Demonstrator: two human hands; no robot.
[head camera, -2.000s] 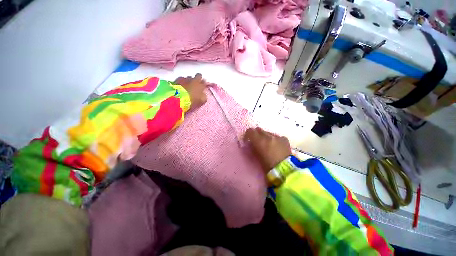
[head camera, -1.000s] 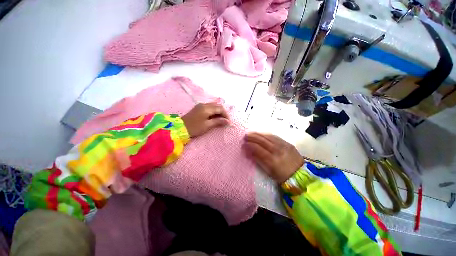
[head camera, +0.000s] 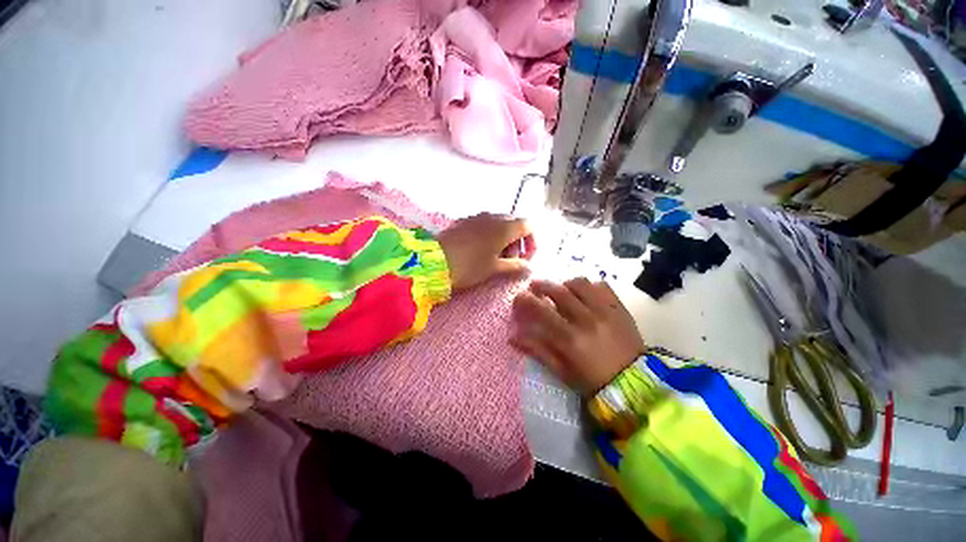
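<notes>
A pink ribbed garment panel (head camera: 445, 371) lies across the front of the table and hangs over its edge towards my lap. My left hand (head camera: 485, 250) rests on its upper edge, fingers bent, close to the lit needle area. My right hand (head camera: 580, 330) lies on the panel's right edge with its fingers spread a little. The white sewing machine (head camera: 731, 90) with a blue stripe stands just beyond my hands. Glare hides the needle and the panel's edge there.
Black scraps (head camera: 681, 260) lie right of the needle. Brass-handled shears (head camera: 821, 397), grey-white strips (head camera: 821, 275) and a thin red stick (head camera: 886, 445) lie further right. A pink cut-piece bundle (head camera: 318, 79) lies behind, left of the machine. More pink cloth (head camera: 249, 482) is on my lap.
My left hand has moved right along the panel towards the needle area. The panel's far part has come to lie flatter to the left. My right hand stays at its right edge.
</notes>
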